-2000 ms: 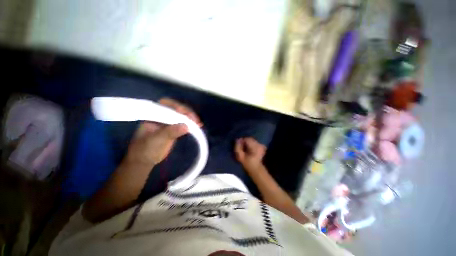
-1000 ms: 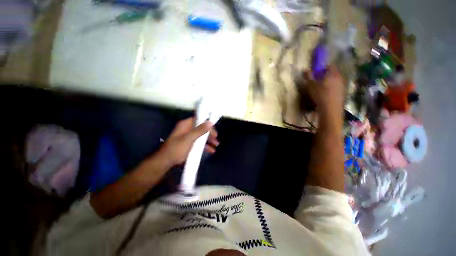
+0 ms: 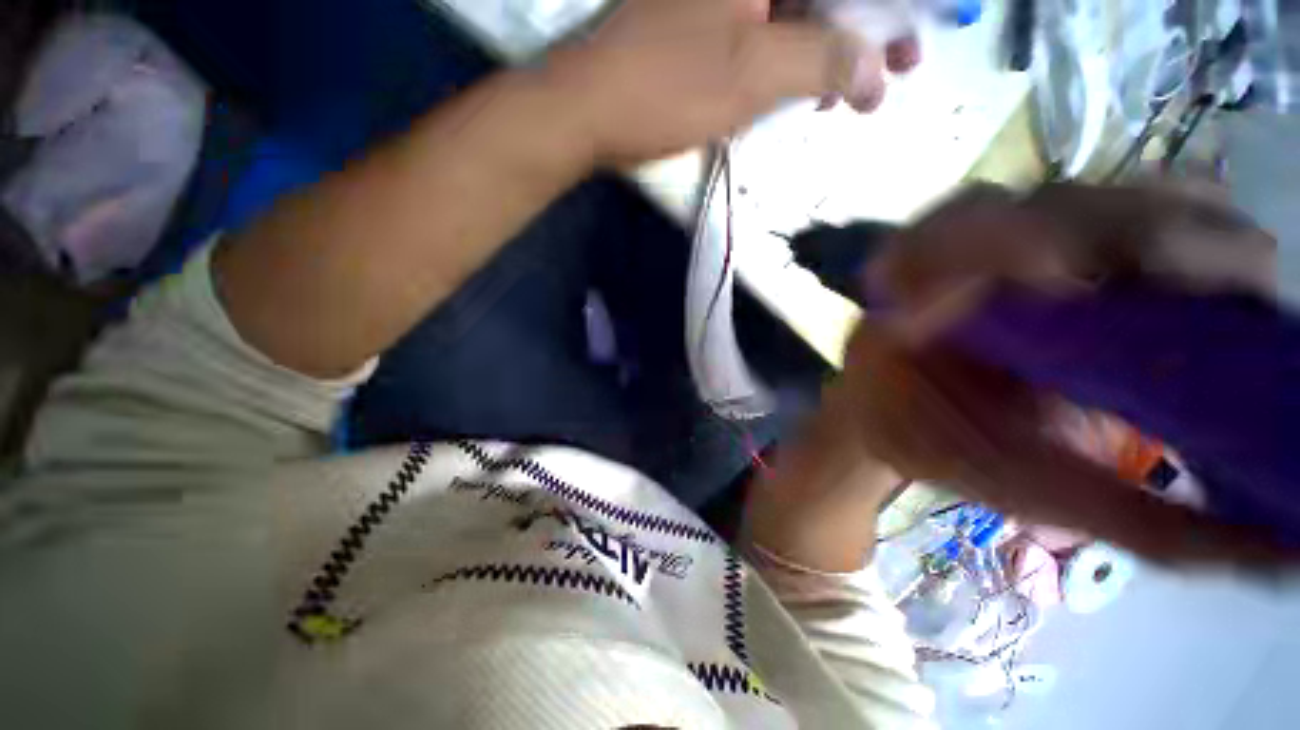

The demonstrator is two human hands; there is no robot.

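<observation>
My left hand (image 3: 727,72) is at the top centre, closed around the upper end of a white neck fan housing (image 3: 709,292). The housing hangs down from the hand, with thin dark wires along it and a red wire at its lower end. My right hand (image 3: 984,328) is large and blurred at the right, close to the camera, gripping a purple electric screwdriver (image 3: 1141,378). The screwdriver's black nose (image 3: 834,257) points left towards the housing. Whether the bit touches the housing cannot be told.
A white mat (image 3: 912,157) lies on the bench behind the hands. Clear plastic and dark tools are at the top right. A white ring-shaped spool (image 3: 1095,573), pink parts and loose wires (image 3: 984,628) lie at the lower right. A bag with pinkish contents (image 3: 107,150) is at the upper left.
My right hand has lifted the purple screwdriver from the right side of the bench and brought it close to the camera. My left hand and the housing have moved up and right; the view has turned.
</observation>
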